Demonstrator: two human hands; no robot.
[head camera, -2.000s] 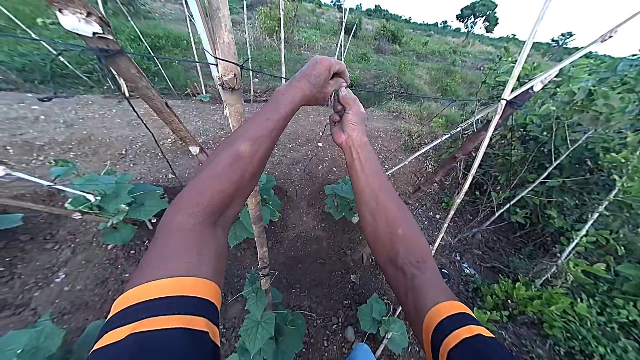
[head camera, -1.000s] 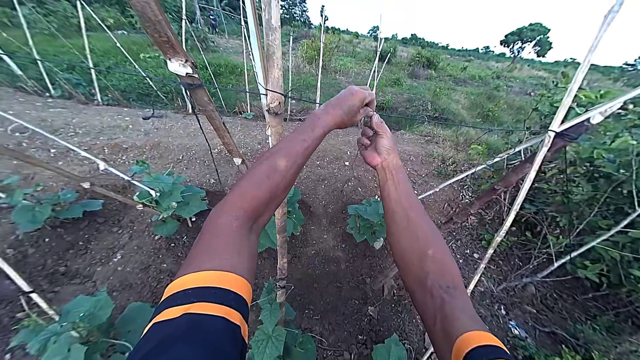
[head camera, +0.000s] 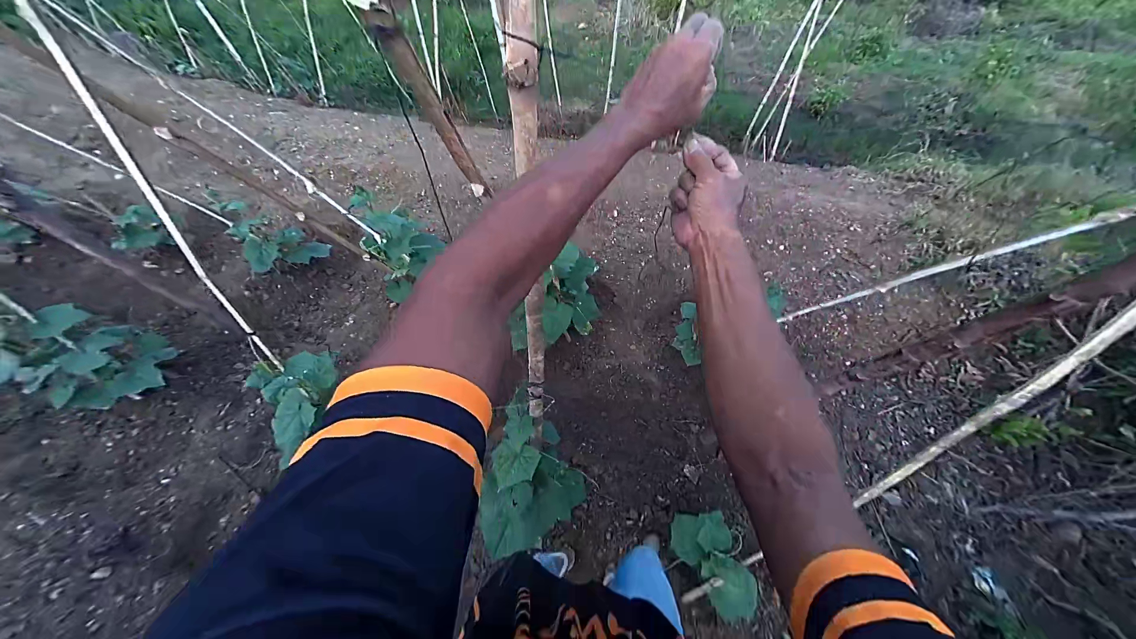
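Observation:
My left hand (head camera: 679, 80) is raised at the top centre, its fingers curled closed. Just below and right of it, my right hand (head camera: 708, 188) is closed with the thumb on top, pinching a thin dark cord. The cord's loose end (head camera: 658, 232) hangs beside the right fist over bare soil. Between the two hands a short bit of cord shows faintly; how it runs inside the fingers is hidden. Left of the hands stands an upright wooden pole (head camera: 524, 115) with dark line tied round it near the top, and my left forearm crosses in front of it.
Leafy green seedlings (head camera: 532, 497) grow in the soil around the pole's foot and at left (head camera: 98, 355). Thin pale sticks (head camera: 151, 186) lean at left. A slanting branch (head camera: 426, 98) stands behind the pole. At right are a thick brown branch (head camera: 994, 333) and pale poles (head camera: 1012, 399).
The view has tilted down. My hands, close together in the earlier frames, are now a little apart, the left one above the right.

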